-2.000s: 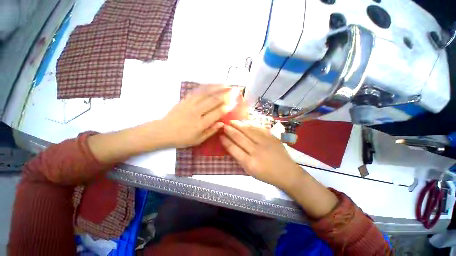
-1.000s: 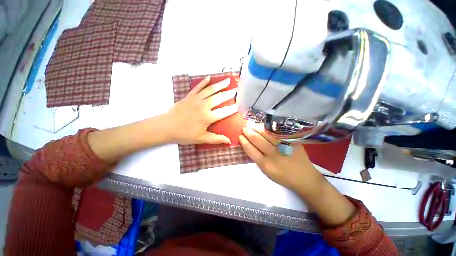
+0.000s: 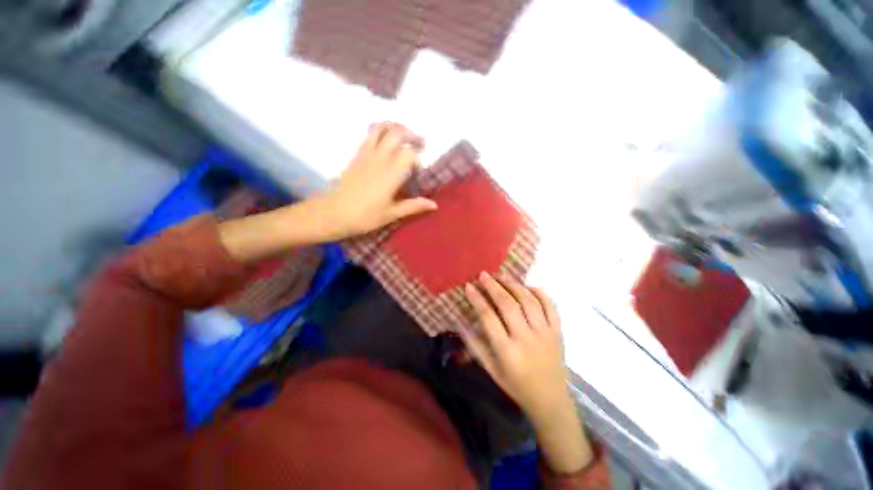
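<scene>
A plaid pocket piece (image 3: 424,303) with a red pocket piece (image 3: 459,233) on it lies at the table's front edge, away from the needle, partly over the edge. My left hand (image 3: 375,189) is on its upper left side, thumb on top of the red cloth and fingers at the plaid border. My right hand (image 3: 517,337) lies on its lower right border, fingers on top. The picture is blurred, so whether either hand pinches the cloth is hard to tell.
The sewing machine (image 3: 766,144) stands at right, with a waiting red piece (image 3: 691,308) beneath its head. Plaid pieces (image 3: 402,38) lie at the table's back left. Below the edge at left is a blue bin (image 3: 212,356) with finished pieces (image 3: 279,287) over it.
The view has turned and shifted left. The plaid piece with its red panel has come out from under the needle to the front edge, and both hands have moved with it.
</scene>
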